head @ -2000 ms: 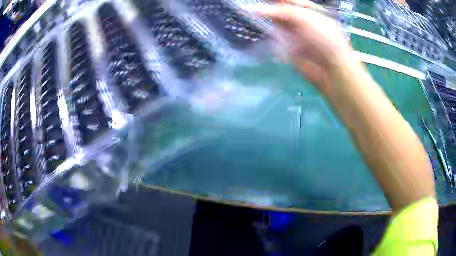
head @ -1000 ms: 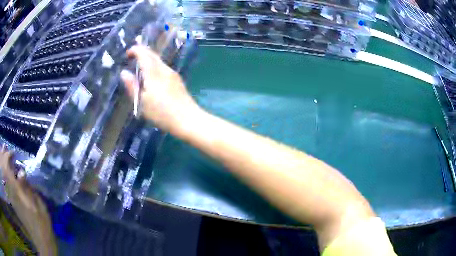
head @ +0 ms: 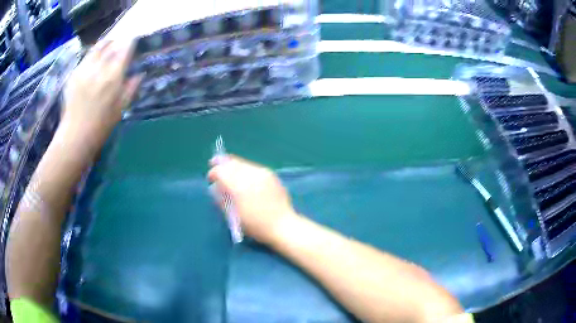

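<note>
My right hand (head: 256, 195) is over the green mat (head: 354, 132), closed around slim pale tweezers (head: 231, 214), with the thin tip pointing away from me. My left hand (head: 98, 85) is at the left end of the far stacked clear trays (head: 215, 69), fingers at their edge. Blur hides whether it grips them. The trays have blue dots at their right end and blurred dark contents. A bright white cover sheet (head: 189, 11) lies on top of the stack.
At right, a clear small-part tray (head: 537, 139) holds dark bands. Beside it on the mat lie a long pale-and-dark tool (head: 502, 217) and a short blue tool (head: 485, 241). More clear trays stand at far right (head: 448, 31) and along the left edge (head: 28, 120).
The view has shifted. My right hand has moved from the left trays to over the mat, still with the tweezers. My left hand has moved from the lower left to the far stack.
</note>
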